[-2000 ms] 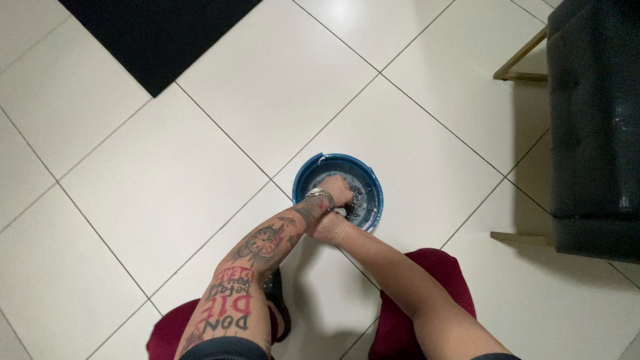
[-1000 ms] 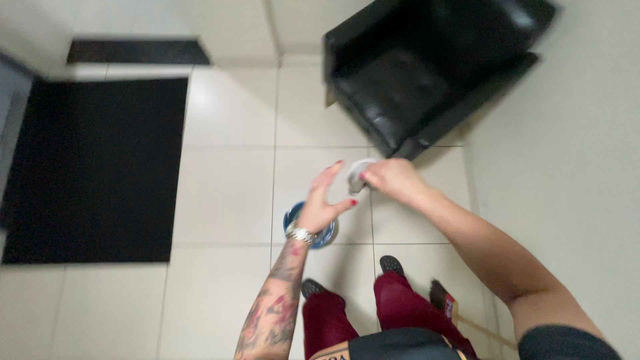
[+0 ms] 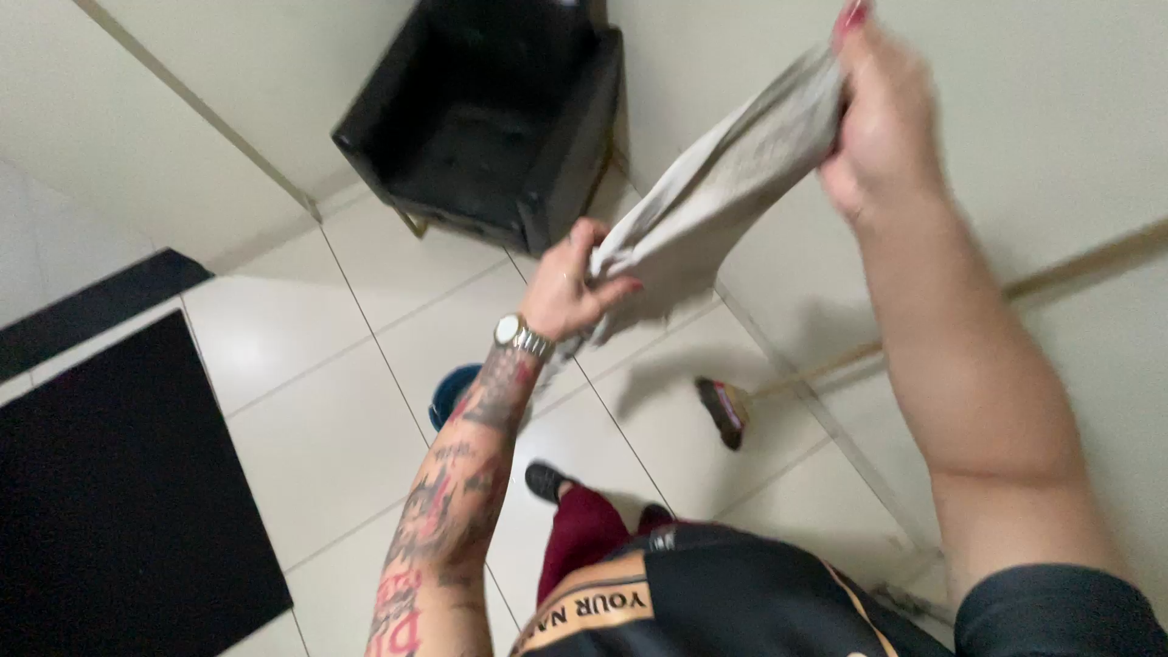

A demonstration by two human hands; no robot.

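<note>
A damp-looking grey-white cloth (image 3: 712, 192) is stretched at a slant between my two hands. My left hand (image 3: 570, 287), with a metal watch at the wrist, grips its lower end. At the upper right, my right hand (image 3: 885, 128) is closed around the other end, slightly blurred. Below the cloth, a blue bucket (image 3: 453, 394) stands on the tiled floor, partly hidden behind my left forearm; its contents cannot be made out.
A black tufted armchair (image 3: 484, 128) stands beyond my hands by the wall. A broom (image 3: 725, 412) has its head on the floor and its handle slanting up to the right. A black mat (image 3: 128, 511) lies at the left.
Both hands have left the bucket, where they were two seconds ago. The cloth, bunched at my right hand a second ago, now hangs spread between both hands. The view has swung round.
</note>
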